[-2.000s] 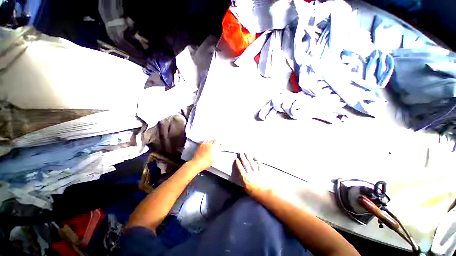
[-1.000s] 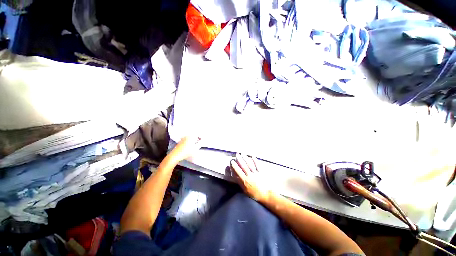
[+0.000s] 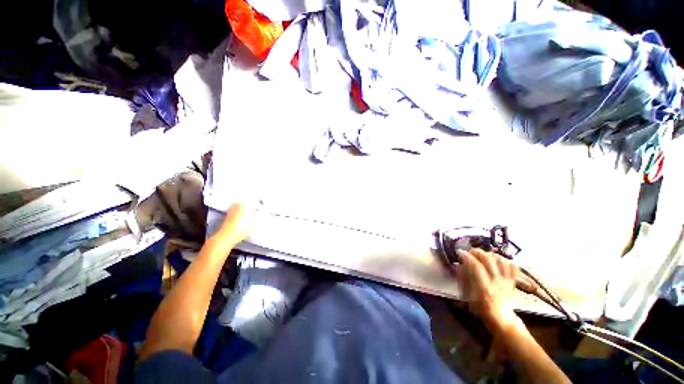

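Note:
A long, narrow fabric strip (image 3: 322, 223) lies along the table's near edge, with a thin dark line on it. My left hand (image 3: 241, 219) rests on its left end; glare hides whether the fingers pinch it. The iron (image 3: 459, 241) stands at the right on the white pressing table (image 3: 285, 172), its dark pointed base towards the left. My right hand (image 3: 487, 279) is on the iron's handle, with the fingers curled over it.
Loose pale strips (image 3: 420, 82) lie at the table's far side, beside an orange-red cloth (image 3: 253, 30). A blue-grey bundle (image 3: 559, 71) lies far right. Stacked garment pieces (image 3: 56, 202) are at left. The iron's cord (image 3: 630, 346) runs off to the right.
My right hand has left the strip, moved right and taken hold of the iron's handle. My left hand stays at the strip's left end. The whole view has shifted, so things appear further left.

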